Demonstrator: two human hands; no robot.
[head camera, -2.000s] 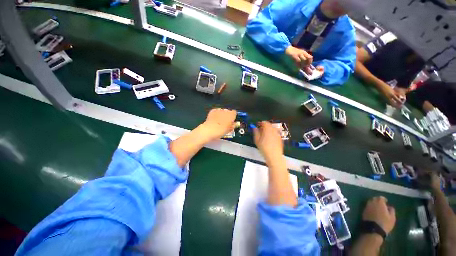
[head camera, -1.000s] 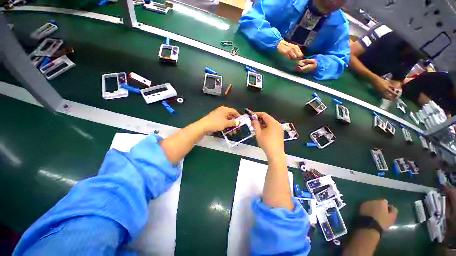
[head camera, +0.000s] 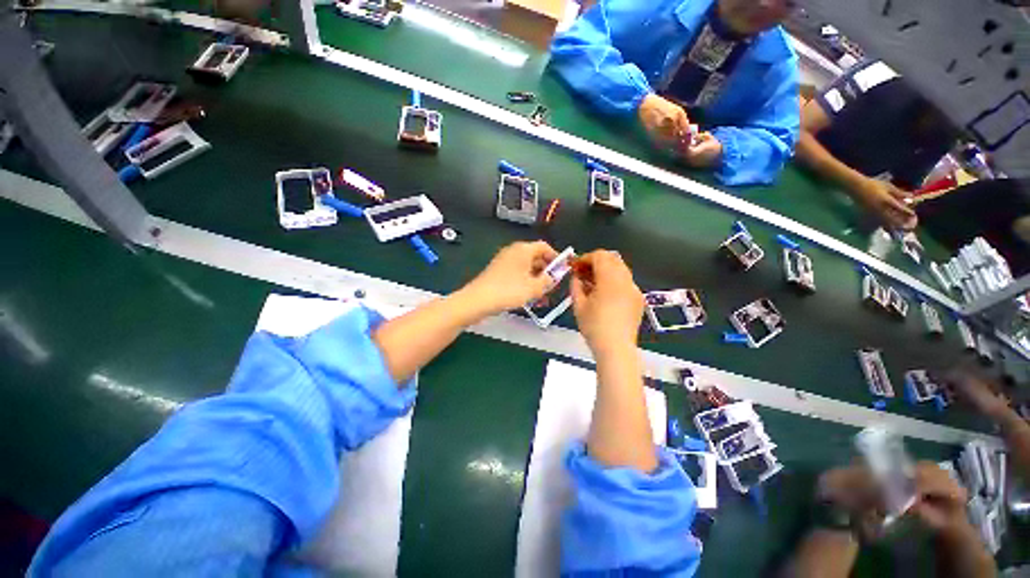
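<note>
My left hand (head camera: 517, 272) grips a small white housing (head camera: 550, 303) by its upper left side, above the near rail of the belt. My right hand (head camera: 607, 296) is at the housing's upper right, fingers bent together around something small and dark that the fingers mostly hide. The housing is tilted, and its open window faces down toward the rail. Another white housing (head camera: 673, 311) lies on the belt just right of my right hand.
More housings with blue batteries (head camera: 517, 194) lie along the dark green belt. Stacked housings (head camera: 736, 438) sit right of my right forearm. White mats (head camera: 373, 452) lie under my forearms. A person in blue (head camera: 678, 85) works opposite; another person's hands (head camera: 892, 497) are at lower right.
Both hands came up from the belt, and the housing came between them and then tilted. The belt's units shifted right. The neighbour's hands now hold a pale part.
</note>
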